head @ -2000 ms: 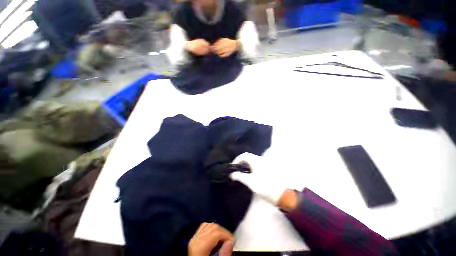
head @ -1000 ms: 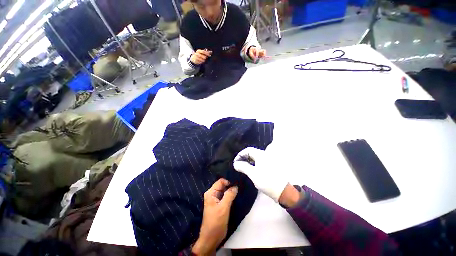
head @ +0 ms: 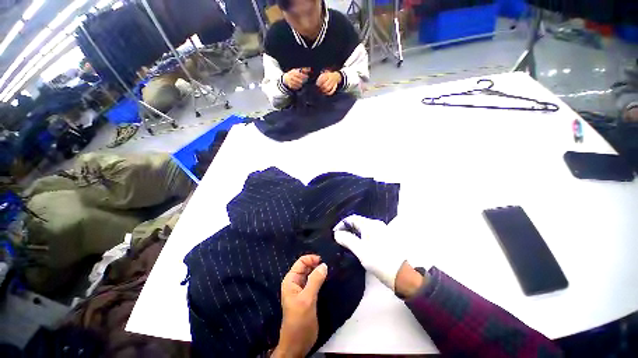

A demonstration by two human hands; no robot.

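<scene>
A navy pinstripe garment (head: 245, 266) lies heaped on the white table (head: 448, 161) in front of me, with a darker unstriped part between my hands. My left hand (head: 301, 297) is bare and over the garment's lower middle, thumb and index tips close together; whether they pinch thread or cloth cannot be told. My right hand (head: 371, 252), in a white glove, is at the garment's right side, curled around a small dark tool, likely thread snips (head: 351, 227), mostly hidden by the fingers.
A phone (head: 526, 250) lies at right, a second phone (head: 599, 166) and a small red-white-blue item (head: 578, 130) beyond. A hanger (head: 490, 96) lies at the back. A person (head: 315, 63) opposite handles a dark garment (head: 304, 120). A blue bin (head: 210, 147) and olive garments (head: 105, 203) are left.
My left hand has come up from the bottom edge onto the garment, near my right hand, and now sits slightly further from it. The person's hands opposite parted and came together again. The view has shifted slightly.
</scene>
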